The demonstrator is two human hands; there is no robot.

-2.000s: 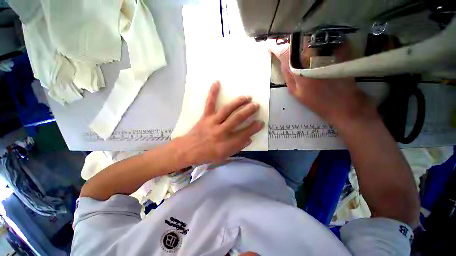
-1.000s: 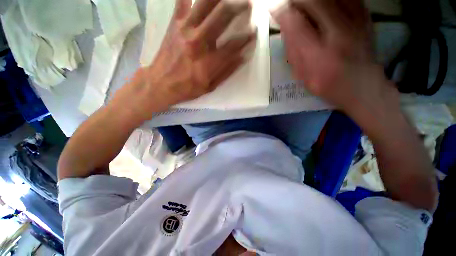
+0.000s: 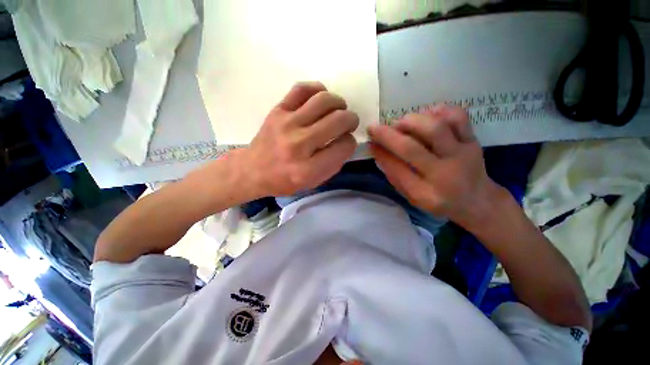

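Note:
A cream fabric panel (image 3: 285, 53) lies flat on the table in front of me, its near edge at the table's front edge. My left hand (image 3: 306, 139) rests on the panel's near part with curled fingers, gripping the cloth at its near edge. My right hand (image 3: 431, 157) is at the panel's near right corner, thumb and fingertips pinched together on the corner. The fingertips of both hands are close together but apart. The fingers hide the exact grip on the cloth.
Black-handled shears (image 3: 602, 75) lie at the table's right. A fabric strip (image 3: 146, 93) and a bundle of cut pieces (image 3: 78, 36) lie at the left. A printed ruler (image 3: 499, 105) runs along the front edge. Cream cloth (image 3: 588, 199) is heaped below right.
Both hands have moved from the machine area back to the panel's near edge. The right hand now pinches the corner. The camera view has shifted, and the machine head is out of view.

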